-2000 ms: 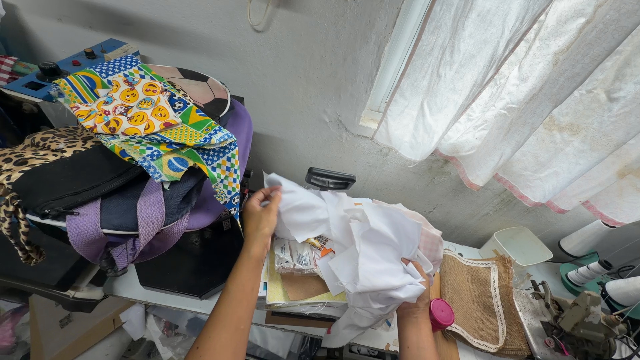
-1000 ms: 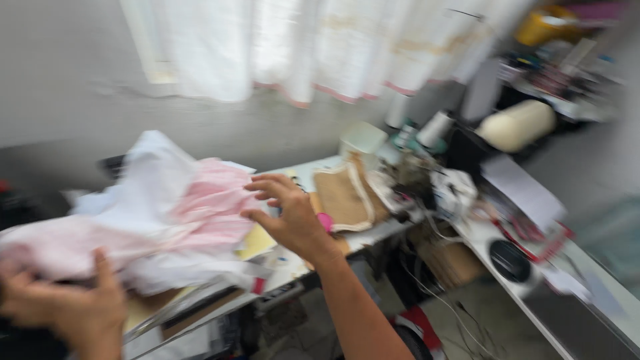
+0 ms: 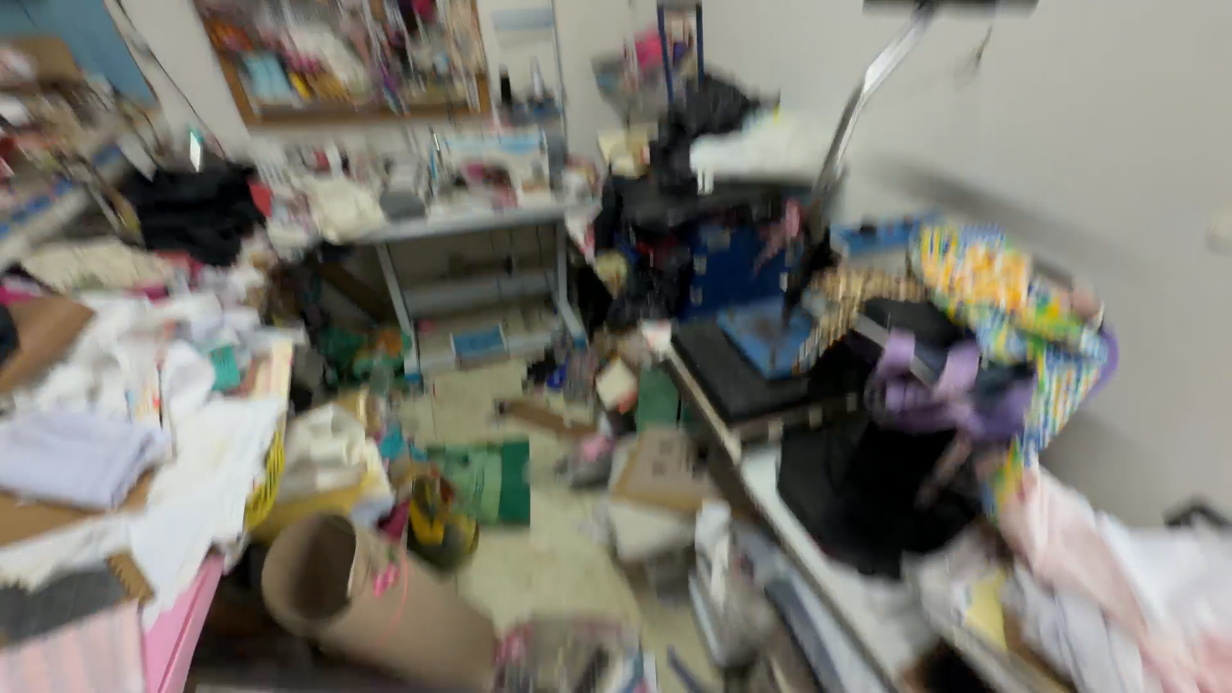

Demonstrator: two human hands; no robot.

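Neither my left hand nor my right hand shows in the head view, which is blurred by motion. Pink and white cloth lies in a heap on the bench at the lower right. Behind it, a purple-strapped bag sits beneath a colourful printed cloth. White fabric pieces and a folded pale lilac cloth are piled on the table at the left. What my hands touch is hidden from view.
A large cardboard tube leans near the left table's pink edge. Green bags and a cardboard box lie on the floor between the tables. A heat press stands at the right; a grey-framed table is at the back.
The view has swung far to the left across the room. Both hands, seen by the pink and white cloth a second ago, are out of view.
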